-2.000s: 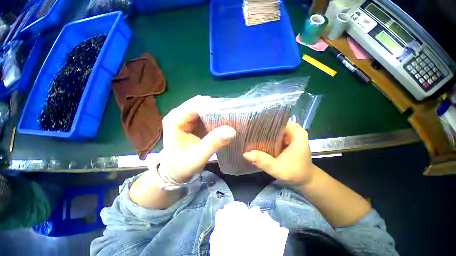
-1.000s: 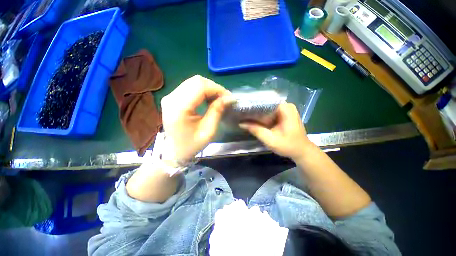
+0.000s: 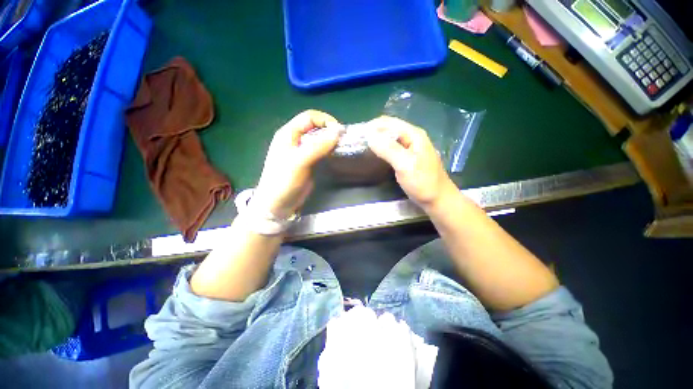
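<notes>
A clear bag packed with thin pins [image 3: 352,144] is held between my two hands over the green mat near the bench's front edge. Its shiny top end faces up and its lower part is dark and blurred. My left hand [image 3: 299,158] grips the bag's left side with bent fingers. My right hand [image 3: 414,158] grips its right side. An empty clear zip-lock bag [image 3: 448,129] lies flat on the mat, just beyond and right of my right hand.
A shallow blue tray [image 3: 365,42] is at the back. A brown cloth [image 3: 176,137] and a blue bin of dark thin parts [image 3: 114,99] are at left. A yellow strip [image 3: 477,58], a black marker [image 3: 528,55] and a scale [image 3: 623,45] are at right.
The packed bag has turned from its broad side to its end and moved up, away from me. My hands have come closer together on it. The view has shifted, so the tray's bundle is out of frame.
</notes>
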